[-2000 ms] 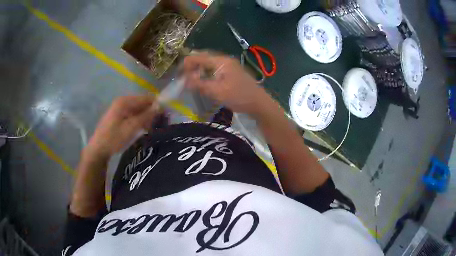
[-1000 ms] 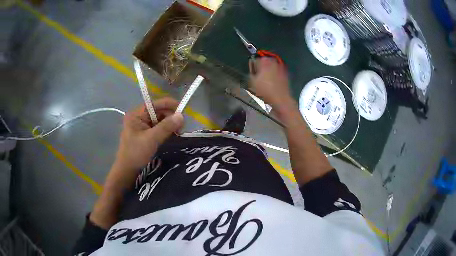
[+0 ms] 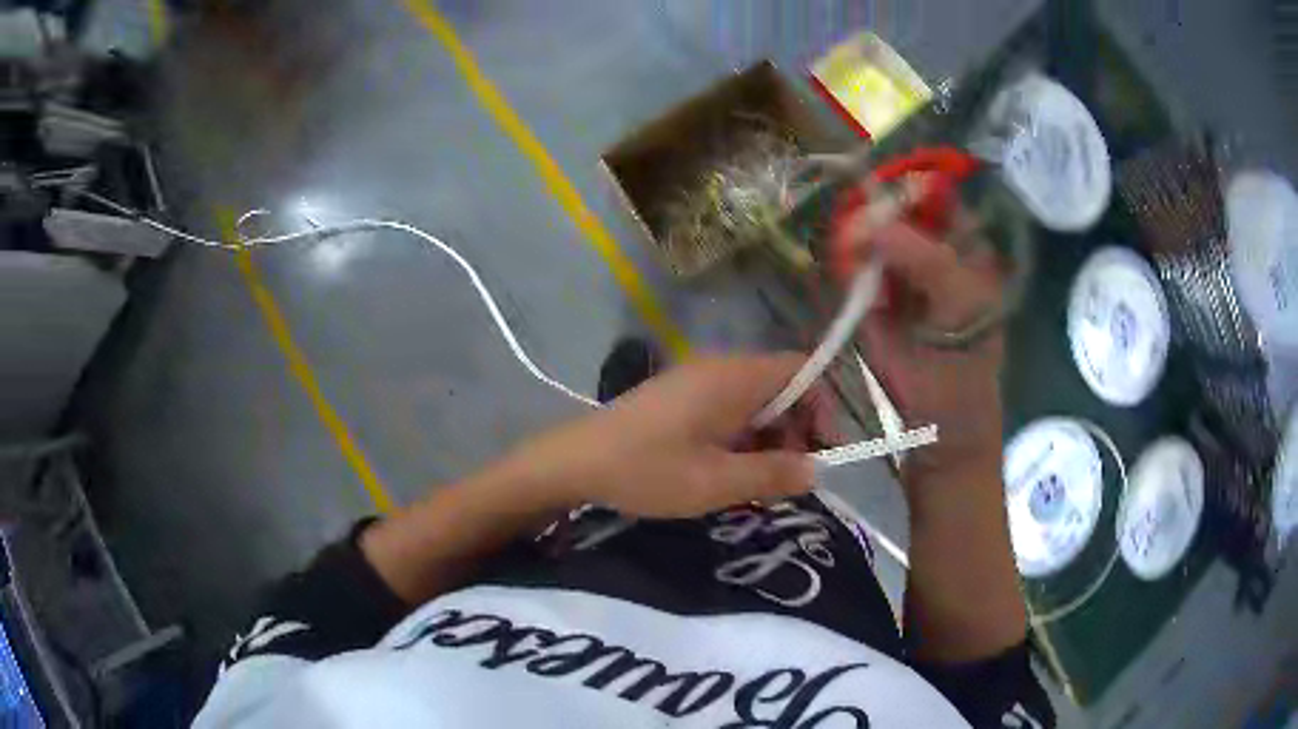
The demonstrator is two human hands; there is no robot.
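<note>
My left hand (image 3: 698, 442) holds white carrier tape (image 3: 477, 292). One short tape end sticks out to the right of the fingers, another piece rises toward my right hand, and the long strand trails left over the floor. My right hand (image 3: 932, 292) is blurred and holds the scissors (image 3: 932, 178) by the orange-red loop. The scissors are blurred too. A pale narrow shape, perhaps a blade or tape, points down to the tape end. Whether the blades touch the tape cannot be told.
The cardboard scrap box (image 3: 641, 171) with tape offcuts lies ahead, beside a small red and yellow box (image 3: 871, 88). Several white component reels (image 3: 1051, 496) lie on the green bench (image 3: 1089, 641) at right. Grey machine parts (image 3: 71, 313) stand at far left.
My right hand has lifted the scissors off the bench and brought them near my left hand. The view has turned, so bench and box sit further right. The tape stays in my left hand.
</note>
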